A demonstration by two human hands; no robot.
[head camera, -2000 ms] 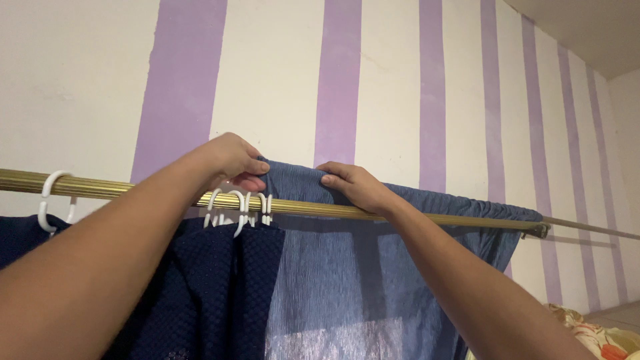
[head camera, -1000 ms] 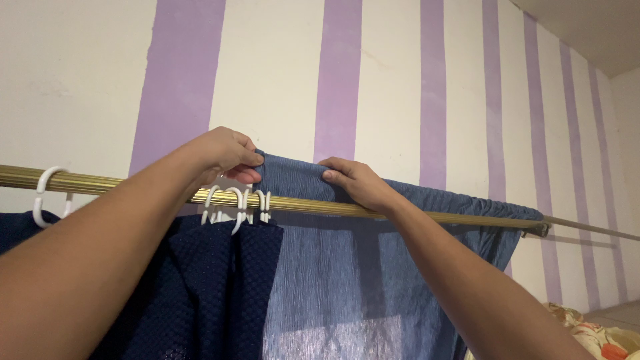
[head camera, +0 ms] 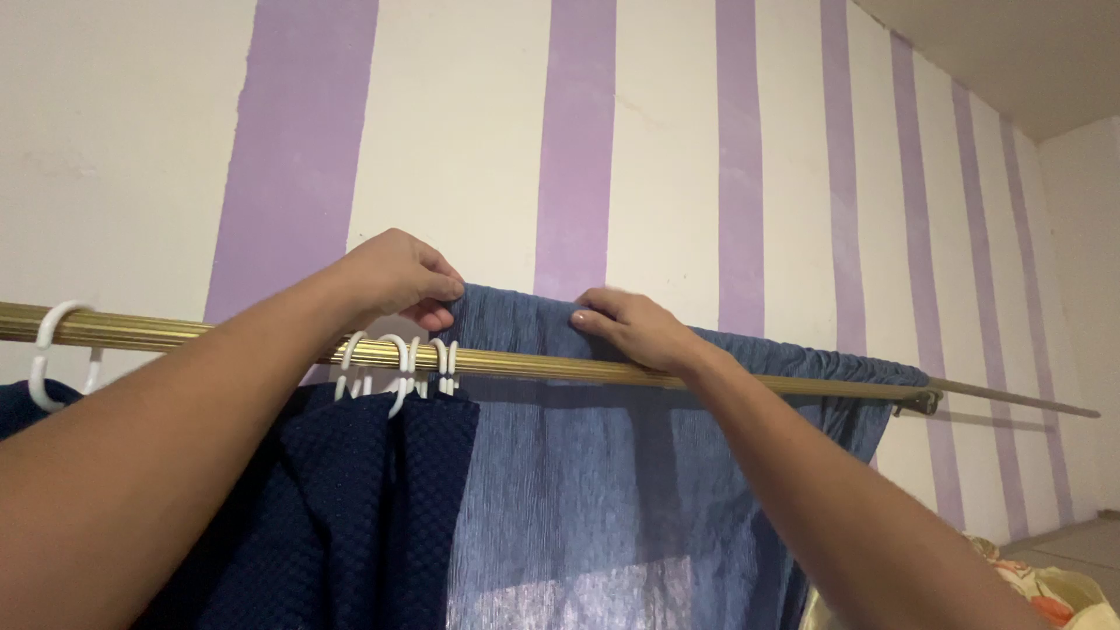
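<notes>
A light blue curtain (head camera: 560, 455) hangs from a rear rod (head camera: 1006, 399), behind a fluted gold curtain rod (head camera: 542, 365). My left hand (head camera: 407, 280) pinches the curtain's top left corner between thumb and fingers, above the gold rod. To its right, my right hand (head camera: 634, 328) grips the curtain's top edge, thumb on the near side and fingers over the back. A dark navy textured curtain (head camera: 350, 499) hangs from the gold rod on white plastic rings (head camera: 402, 367), below my left wrist. One more white ring (head camera: 44, 350) is at the far left.
Behind the rods stands a cream wall with purple vertical stripes (head camera: 573, 149). A rod bracket (head camera: 919, 402) is at the right end of the gold rod. Patterned fabric (head camera: 1041, 591) with orange and yellow lies at the lower right.
Two seconds ago the curtain's left top corner was more bunched at my left hand; now that edge looks flatter. Both hands stay in nearly the same places.
</notes>
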